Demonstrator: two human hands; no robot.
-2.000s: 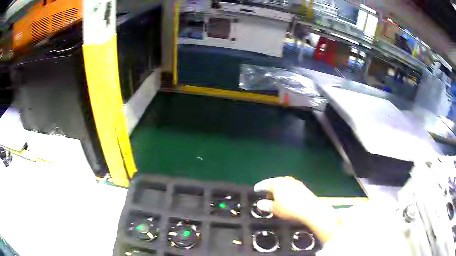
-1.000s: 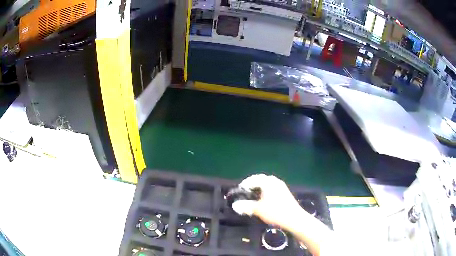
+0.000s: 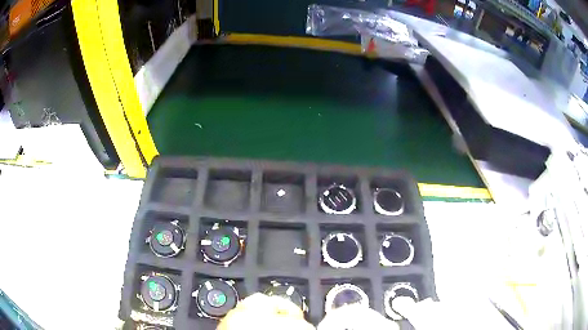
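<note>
A dark grey foam tray (image 3: 242, 161) lies in front of me. Its left columns hold black discs with green dots, such as this watch body back side (image 3: 222, 242). Its two right columns hold glossy round modules with silver rims, such as this watch display module (image 3: 342, 249). My left hand (image 3: 265, 313) is blurred and cut off at the bottom edge, over the tray's middle column. My right hand (image 3: 361, 318), white-covered, is also cut off there, with a white finger shape over the right column. What either hand holds is hidden.
A green conveyor belt (image 3: 290, 122) with yellow edging lies beyond the tray. A yellow post (image 3: 109, 84) stands at left beside a black machine cover. A white-topped stack (image 3: 496, 90) and crumpled clear plastic (image 3: 361, 26) are at right. A thin dark stick (image 3: 507, 314) lies at lower right.
The view has tilted down. The right hand has left the top row, where it held a black disc; that third-column pocket now shows only a small white bit. The left hand has come into view.
</note>
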